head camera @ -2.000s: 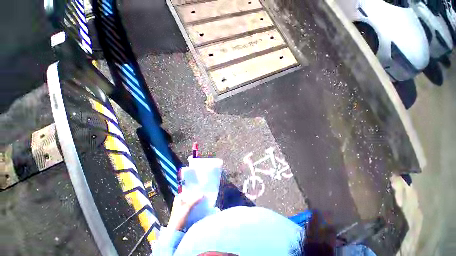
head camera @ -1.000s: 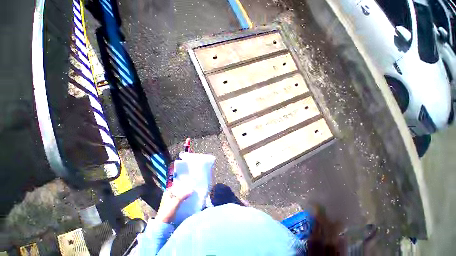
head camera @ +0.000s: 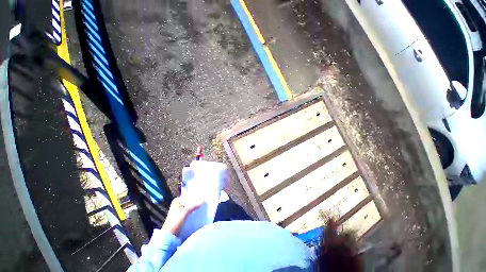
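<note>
My left hand [head camera: 184,211] is at the lower middle, its thumb lying over white papers [head camera: 203,183] held in front of my light blue clothing. A small red tip [head camera: 200,152] stands out beyond the top edge of the papers; the rest of that item is mostly hidden by them, and I cannot tell what it is. My right hand is not in view. A bright blue thing [head camera: 310,235] shows partly at the lower right beside my clothing, most of it hidden.
A blue railing [head camera: 128,135] casts striped shadow on the left, by a yellow line [head camera: 90,130]. A framed cover of pale slabs [head camera: 304,164] lies in the asphalt ahead right. A blue and yellow line [head camera: 266,58] runs beyond it. White cars [head camera: 426,58] stand past the kerb at right.
The slab cover has moved down and nearer in the picture, and the blue and yellow line shows more. The papers stay in my left hand. The painted bicycle mark is out of view.
</note>
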